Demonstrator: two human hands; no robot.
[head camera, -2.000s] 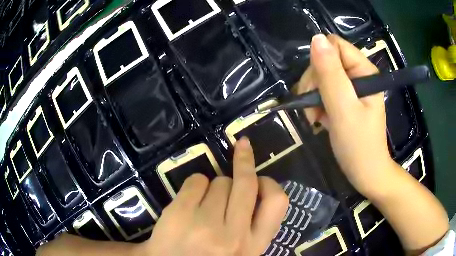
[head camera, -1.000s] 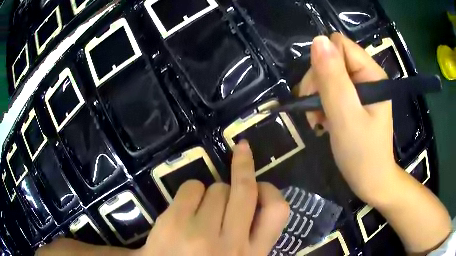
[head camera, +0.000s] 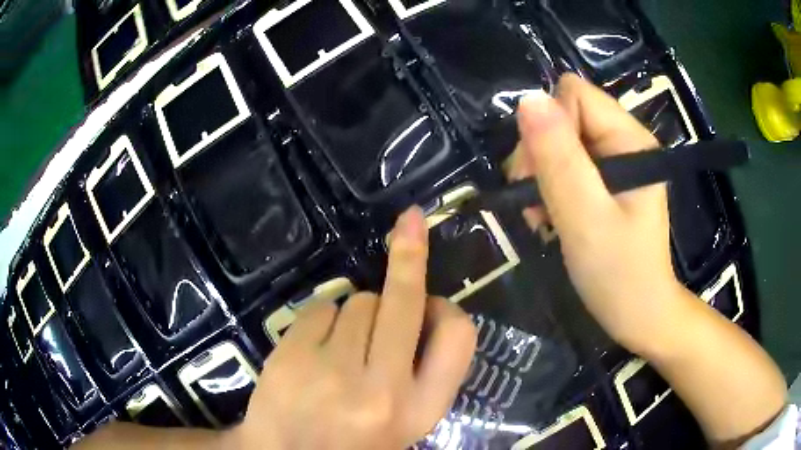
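A pale frame (head camera: 496, 242) lies in a pocket of the shiny black tray (head camera: 237, 211). My left hand (head camera: 360, 360) rests over the tray, its index fingertip on the frame's upper left corner. The clear carrier sheet (head camera: 505, 369) with rows of small pale strips shows beside my left hand, partly hidden by it; the grip on it is hidden. My right hand (head camera: 606, 228) holds the black tweezers (head camera: 672, 167) like a pen. Their tip is blurred at the frame's top edge. I cannot tell if a strip is at the tip.
More pale frames (head camera: 204, 105) sit in rows of pockets around my hands. Another black tray with frames (head camera: 119, 46) is at the upper left, beside a green surface (head camera: 39, 114). A yellow fan foot (head camera: 776, 111) stands at the right on the dark-green work surface (head camera: 773, 202).
My left index fingertip has moved up to the frame's corner. My left hand and the carrier sheet have shifted slightly left. The tweezers stay at the frame's top edge. The far tray has shifted right.
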